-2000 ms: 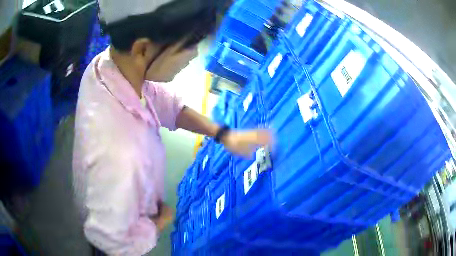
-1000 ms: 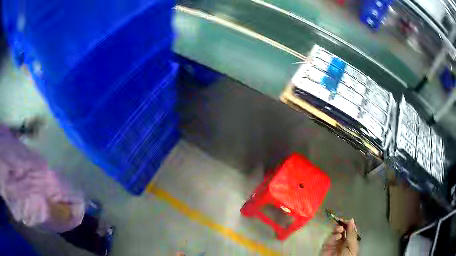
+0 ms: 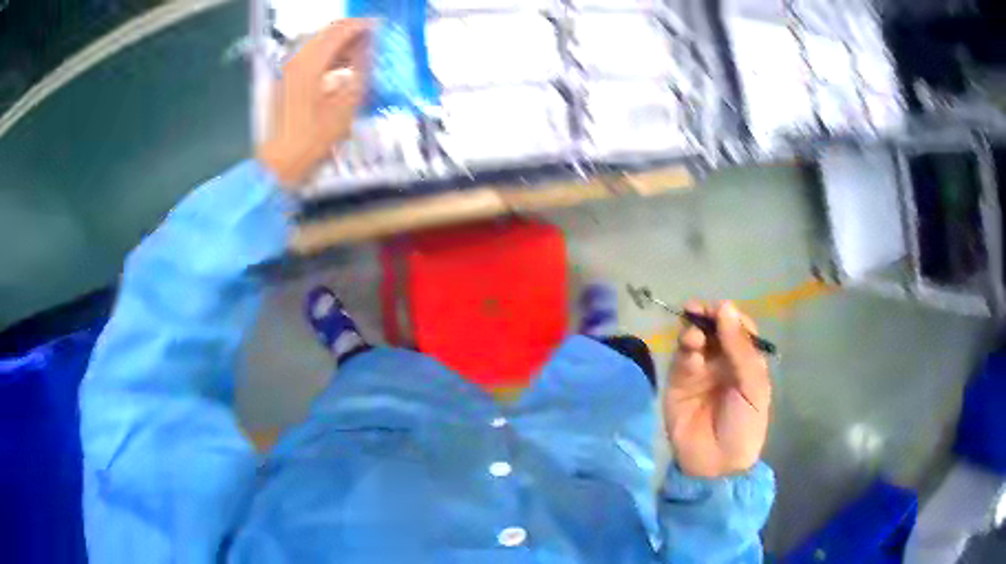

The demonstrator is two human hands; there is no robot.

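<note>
My right hand (image 3: pixel 717 391) is at the lower right, held above the floor, and grips dark tweezers (image 3: pixel 673 308) that point up and left. A small dark shape shows at their blurred tip; I cannot tell what it is. My left hand (image 3: pixel 314 105) is over the left end of a tray (image 3: pixel 469 174) of silver-white phone middle frames (image 3: pixel 491 116). Its fingers are at the left edge of a blue film (image 3: pixel 399 55) lying over the frames. Blur hides whether they pinch it. A ring or wrap shows on one finger.
A second group of frames (image 3: pixel 772 66) lies to the right. A tan board edge (image 3: pixel 408 217) runs under the near side. A red stool (image 3: pixel 485 303) stands below, between my feet. The green line surface (image 3: pixel 121 143) is at the left. Blue bins (image 3: pixel 39 463) are at lower left and lower right.
The view has turned from the blue crates and the person in pink to the frame trays. The stool is now directly below. My left hand has come into view; my right hand still holds the tweezers.
</note>
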